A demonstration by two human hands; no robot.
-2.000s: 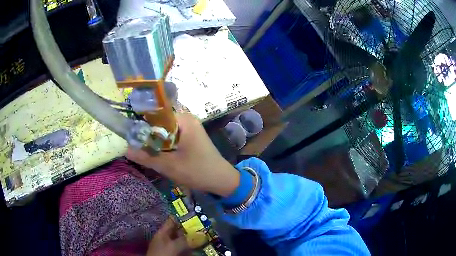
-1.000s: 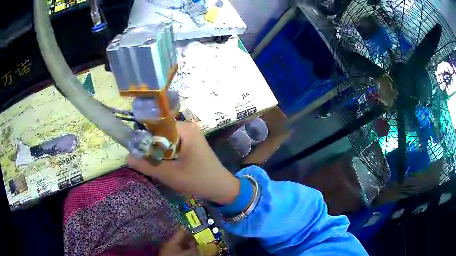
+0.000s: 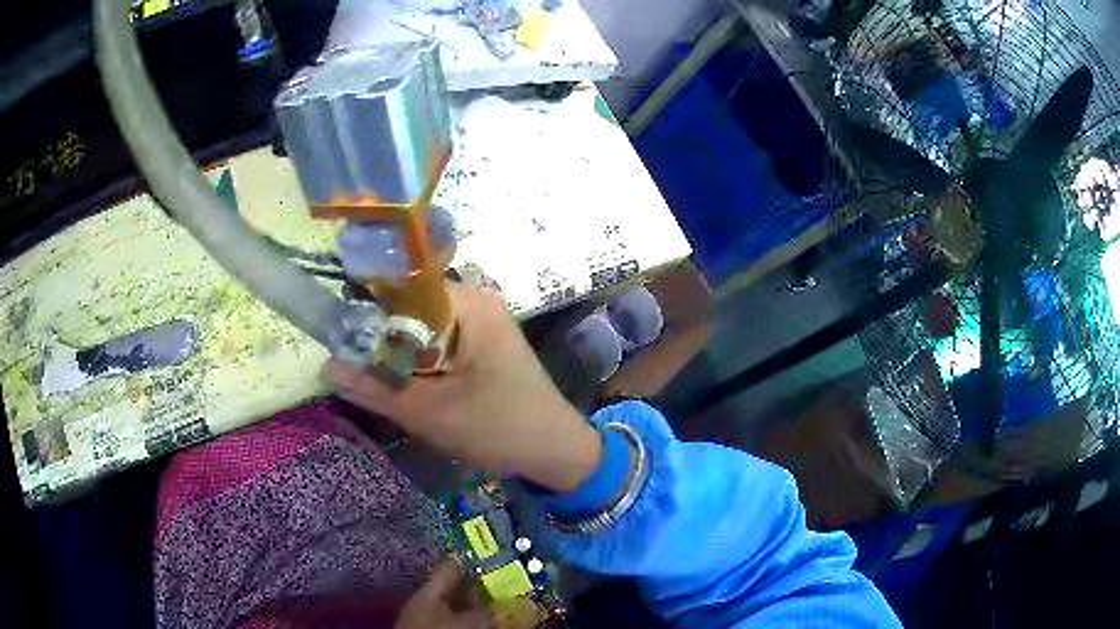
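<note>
My right hand [image 3: 473,393] is closed around the orange-brown body of a glue gun [image 3: 418,289], with a large silver finned block on top. A pale grey supply hose [image 3: 203,227] curves down to a fitting beside the hand. The gun's tip is hidden behind my hand. My left hand [image 3: 440,602] is at the bottom edge, partly cut off, with its fingers at a power supply board [image 3: 491,555]. The board has yellow blocks and small round parts and lies partly under my right wrist, over the lap's edge.
A worktop covered with stained yellowish cardboard [image 3: 111,295] is ahead, with a dark flat piece [image 3: 141,347] on it. A black bin [image 3: 74,135] stands at the back left. A large black fan [image 3: 983,209] is at right. Two grey round pieces [image 3: 636,317] sit below the worktop.
The whole view has shifted, so the worktop and fan sit slightly further right. The board and left hand appear lower and further right than two seconds ago. The right hand keeps its grip.
</note>
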